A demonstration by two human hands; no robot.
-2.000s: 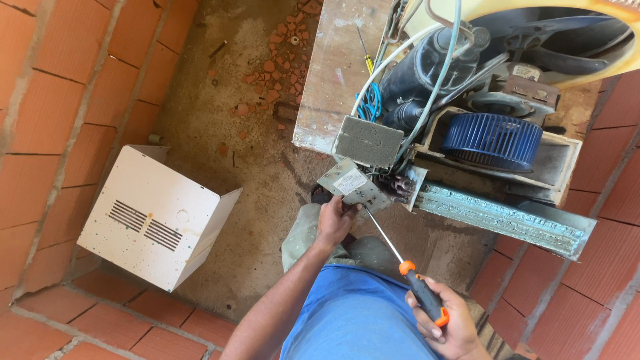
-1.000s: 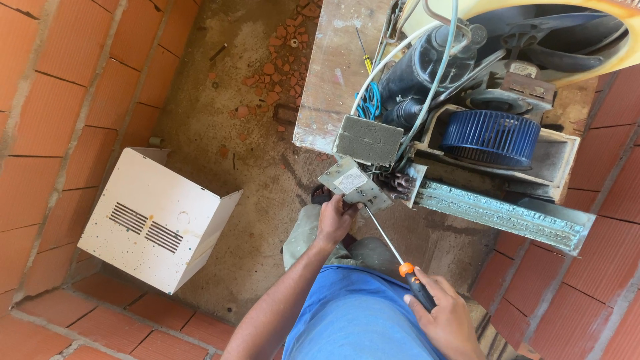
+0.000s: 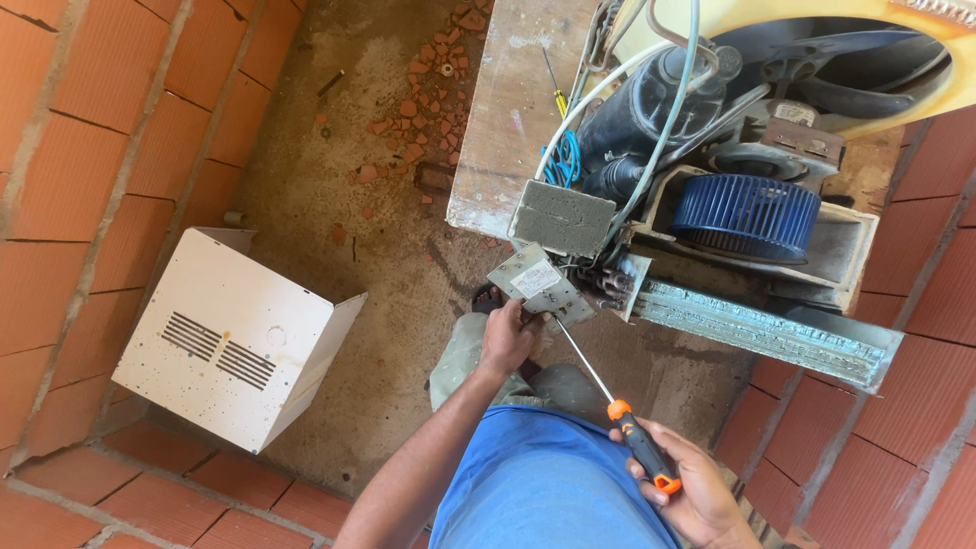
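Note:
My left hand [image 3: 512, 335] grips the lower edge of a metal plate [image 3: 540, 284] that bears a label and hangs beside the wiring of an opened air conditioner. My right hand [image 3: 690, 476] holds a screwdriver [image 3: 643, 442] by its black and orange handle; its tip meets the plate's lower edge, close to my left fingers. A grey foam-covered block [image 3: 566, 217] lies just above the plate. To the right are the finned coil [image 3: 762, 332] and a blue blower wheel [image 3: 746, 217]. The black compressor [image 3: 648, 99] sits above them.
The unit rests on a wooden board [image 3: 503, 145], where a yellow-handled screwdriver [image 3: 560, 103] and coiled blue wire [image 3: 564, 158] lie. A white metal cover [image 3: 221, 343] stands on the floor at left. Broken brick pieces [image 3: 412, 114] litter the concrete. Brick walls [image 3: 107, 137] rise on both sides.
My right hand has shifted its hold on the screwdriver handle, with the fingers now looser around it. My left hand stays at the plate, and the tip remains at its edge.

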